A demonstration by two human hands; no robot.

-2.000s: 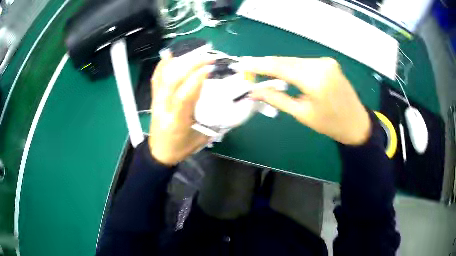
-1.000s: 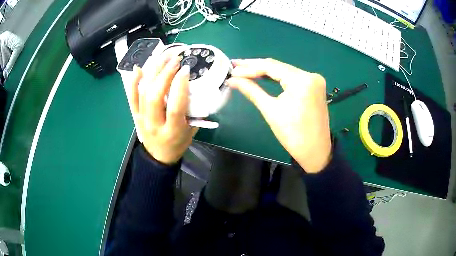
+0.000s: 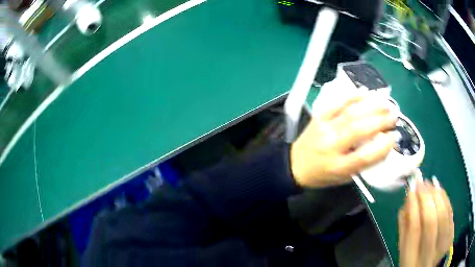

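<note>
A white security camera (image 3: 383, 172) is held over the front edge of the green mat, at the right. Its round dark lens face ringed by LEDs points right, and a second boxy dark-faced part shows at its upper end. A thin white antenna sticks out below it. My left hand (image 3: 346, 141) is wrapped around the camera body. My right hand (image 3: 426, 221) is at the lower right, cut off by the bottom edge, its fingertips at the camera's lower side. Whether they pinch something small is too blurred to tell.
The black label printer (image 3: 354, 18) is at the top, with a long white label strip (image 3: 311, 65) hanging from it. White cables (image 3: 393, 39) lie beside it. The white keyboard (image 3: 458, 104) is at the right edge. Another white camera (image 3: 87, 20) is on the conveyor at the upper left. A blue bin (image 3: 83, 224) is below the bench.
The view has swung left, so the hands and camera now appear further right. My left hand still holds the camera. The tape roll's full ring and the mouse are out of view.
</note>
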